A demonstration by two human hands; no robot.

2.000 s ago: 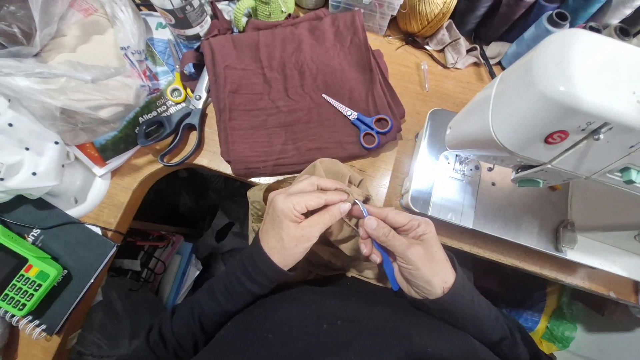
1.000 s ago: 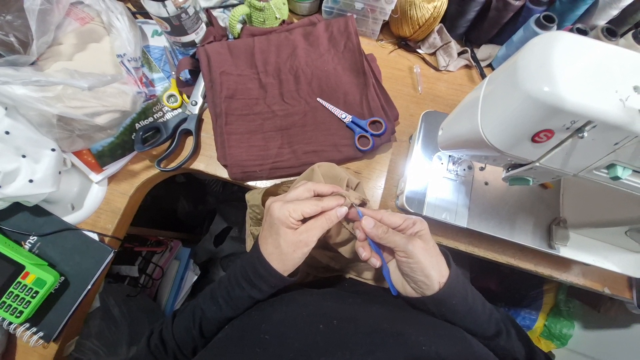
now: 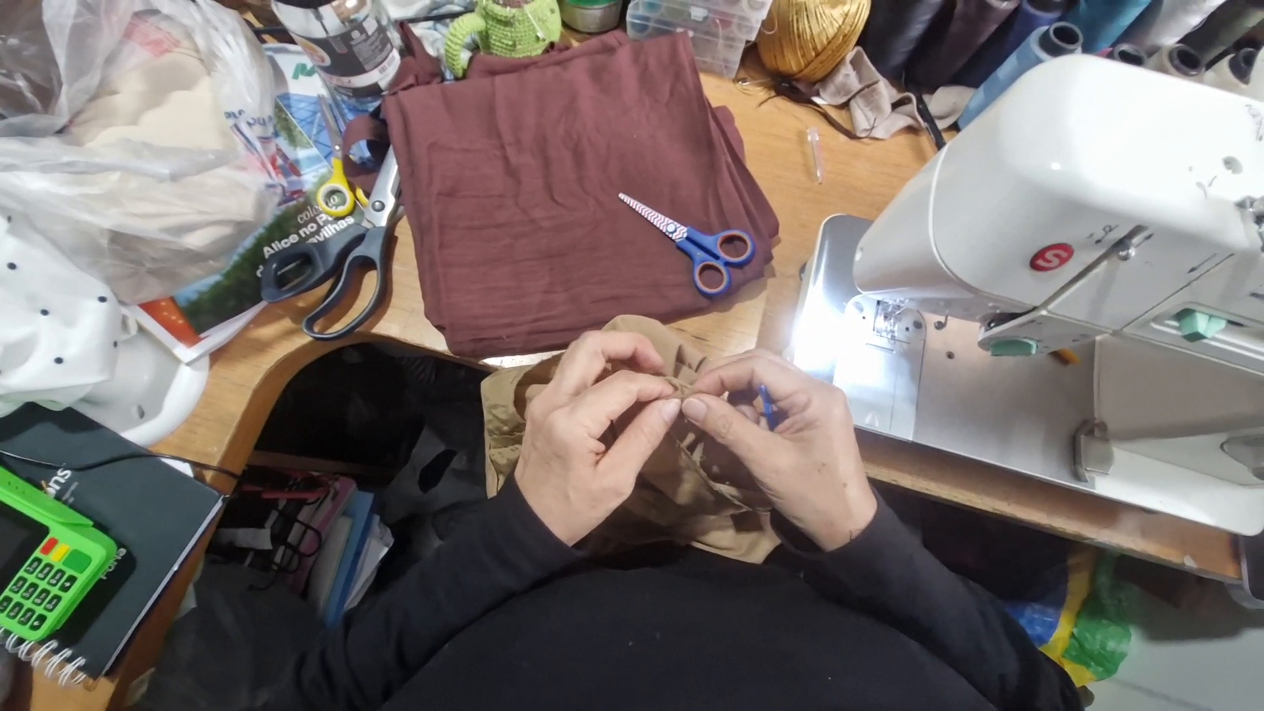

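Tan fabric (image 3: 711, 494) lies bunched over my lap below the table edge. My left hand (image 3: 592, 430) pinches a fold of it between thumb and forefinger. My right hand (image 3: 785, 434) pinches the same fold from the other side, fingertips nearly touching the left ones. A small blue tool (image 3: 766, 406), its kind unclear, shows between the curled fingers of my right hand, mostly hidden. Beyond my hands, blue-handled scissors (image 3: 691, 244) rest on folded maroon cloth (image 3: 553, 188).
A white sewing machine (image 3: 1047, 188), its lamp lit, stands at right. Large dark-handled shears (image 3: 346, 262) and yellow-handled scissors (image 3: 339, 194) lie left of the cloth. Further left are plastic bags (image 3: 148, 128), a notebook (image 3: 148, 533) and a green card terminal (image 3: 59, 573). Thread spools (image 3: 1027, 69) line the back right.
The blue tool stuck out below my right hand; now it is mostly tucked within the fingers. My right fingertips have moved onto the tan fold beside the left ones.
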